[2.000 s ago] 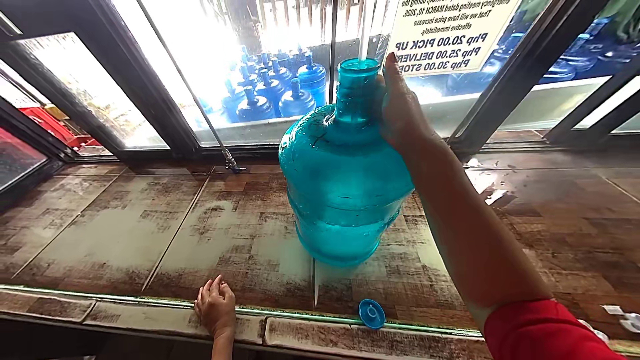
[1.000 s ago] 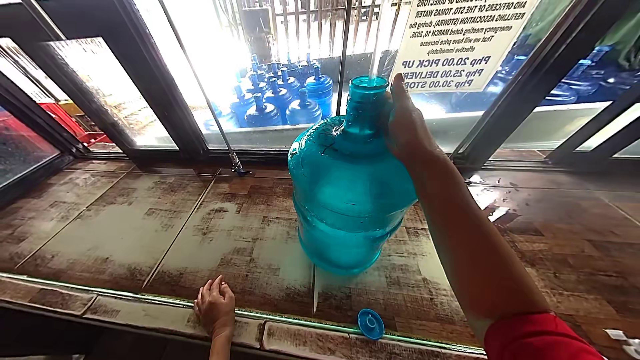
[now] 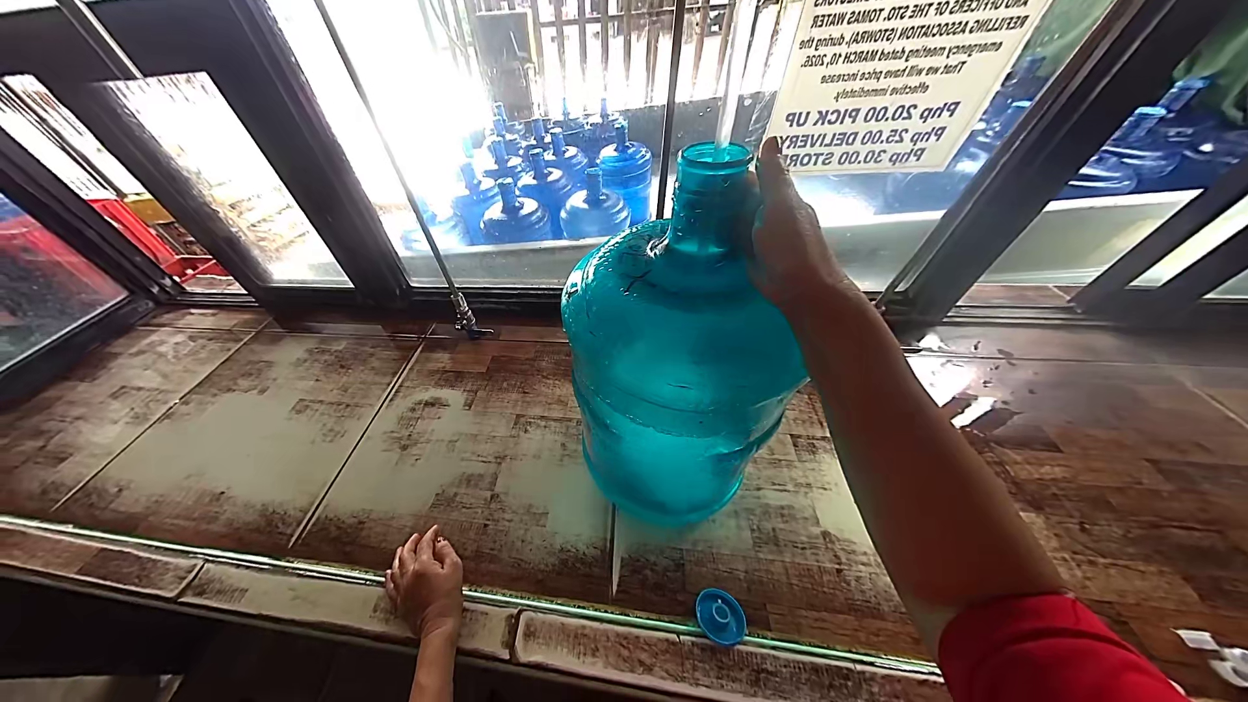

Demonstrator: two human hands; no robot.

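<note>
A large translucent blue-green water jug (image 3: 682,380) stands upright on the tiled counter, with a stream of water (image 3: 729,93) running into its open mouth. Against the right side of its neck rests my right hand (image 3: 788,229), thumb side up; its fingers are partly hidden, so how firmly they hold is unclear. My left hand (image 3: 426,575) lies on the counter's front edge, fingers slightly curled, with nothing in it. Between the jug and that edge, a round blue cap (image 3: 721,616) lies by the green strip.
Dark-framed glass panels (image 3: 331,146) border the counter's back. Several blue jugs (image 3: 556,185) stand behind the glass, and a printed notice (image 3: 897,83) hangs on it. A thin metal rod with a fitting (image 3: 466,317) reaches down near the back. Small white pieces (image 3: 1214,653) lie at the right.
The waterline in the jug looks higher than in the earlier frames. Both hands stay in place, as does the blue cap.
</note>
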